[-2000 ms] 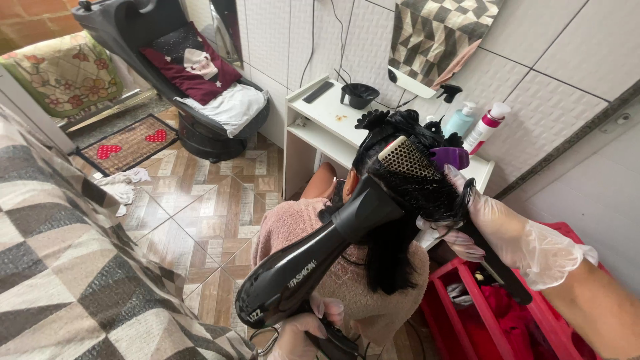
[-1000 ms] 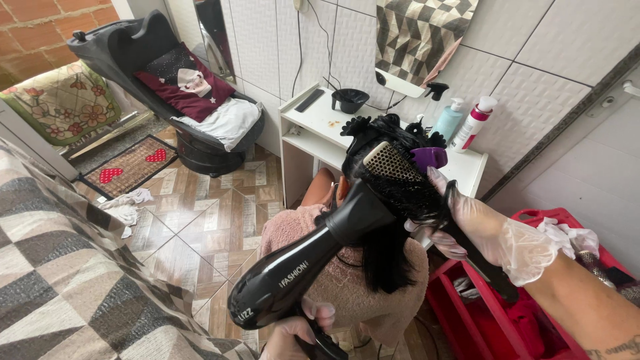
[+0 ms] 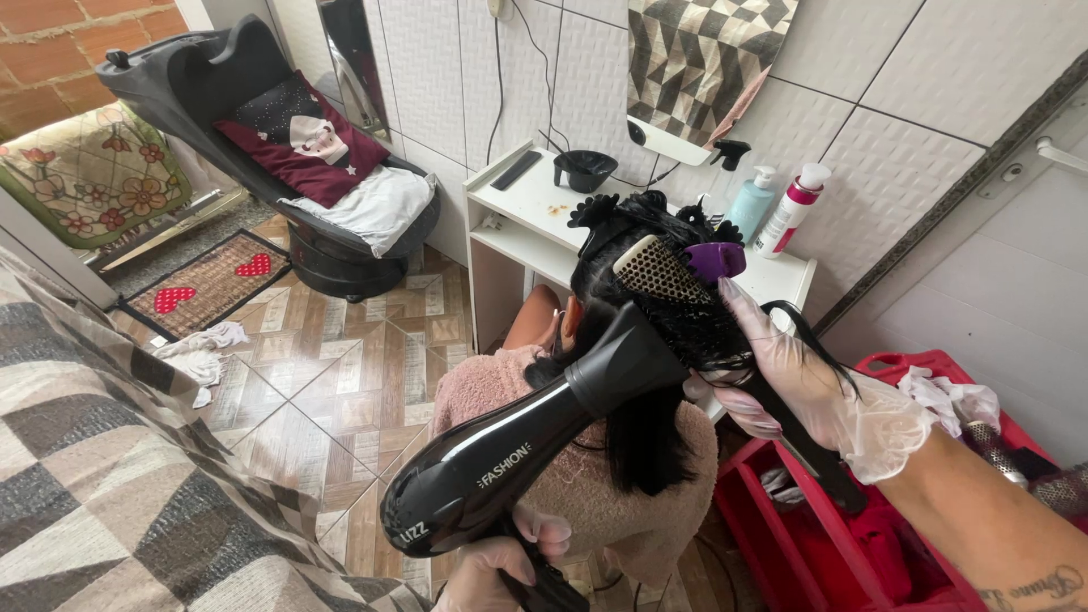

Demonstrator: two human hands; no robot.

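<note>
My left hand [image 3: 510, 557], in a clear glove, grips the handle of a black Lizz hair dryer [image 3: 493, 450]. The dryer's flat nozzle lies close against the dark hair of a seated person wrapped in a pink towel [image 3: 663, 518]. In a clear glove too, my right hand [image 3: 790, 374] holds a vented round hairbrush [image 3: 663, 270] by its black handle, with strands wound over the barrel and a loose end hanging over my fingers. A purple hair clip [image 3: 716, 260] sits beside the brush. Black hair clips [image 3: 592, 212] hold up more hair on top.
A white shelf unit [image 3: 544, 200] bears a black bowl [image 3: 585, 170], a pump bottle [image 3: 752, 204] and a red-and-white bottle [image 3: 790, 212]. At lower right stands a red cart [image 3: 816, 501] with brushes. A black salon chair [image 3: 255, 127] is behind left; patterned fabric [image 3: 127, 459] spans the left foreground.
Both hands keep hold of the dryer and brush at the head throughout. The view has shifted slightly; no other clear change shows.
</note>
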